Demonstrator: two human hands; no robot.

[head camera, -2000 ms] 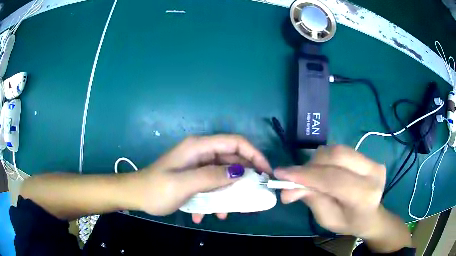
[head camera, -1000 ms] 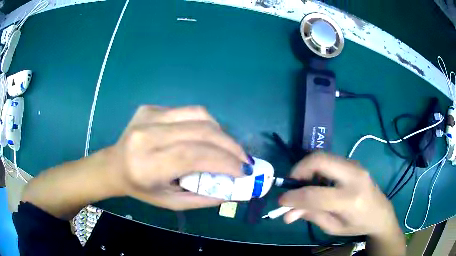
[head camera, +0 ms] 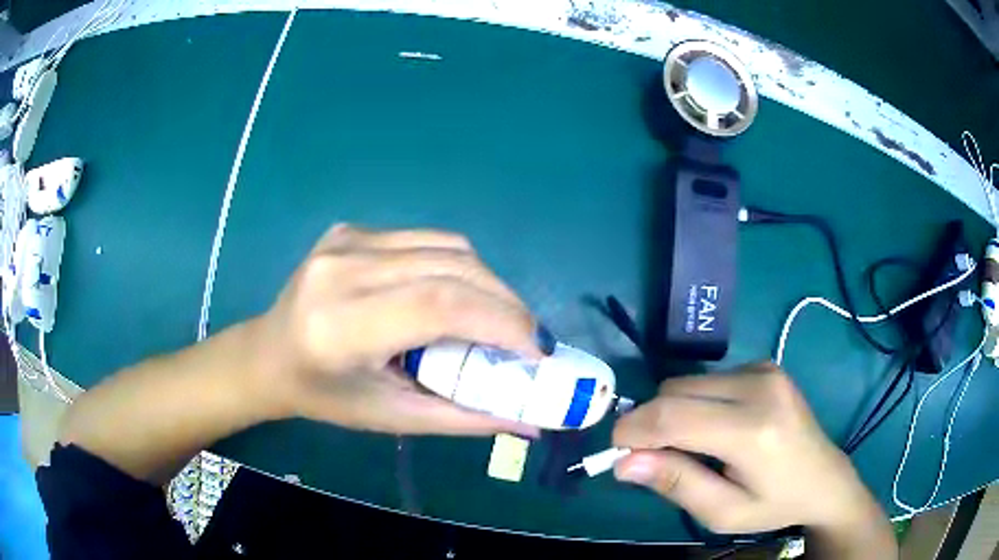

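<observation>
A white oval handheld unit (head camera: pixel 515 383) with blue tape marks is in my left hand (head camera: pixel 372 328), which wraps it from above, its rounded end pointing right. My right hand (head camera: pixel 745 448) is at that end. It holds a black cable whose silver tip (head camera: pixel 622 405) is at the unit's end; how far it is inserted is hard to tell. The same hand also holds a white USB cable by its plug (head camera: pixel 600 462), pointing left below the unit and free of it.
The black FAN device (head camera: pixel 702 263) with its round metal head (head camera: pixel 710 90) lies beyond my right hand. A black adapter (head camera: pixel 934 295) and cords are at right. White units (head camera: pixel 42 271) lie at far left. A pale square (head camera: pixel 507 457) is near the bench edge.
The white plug was at the unit first; now it is away and the black cable's tip is there. My left hand has turned the unit, showing its taped face. The view has shifted slightly.
</observation>
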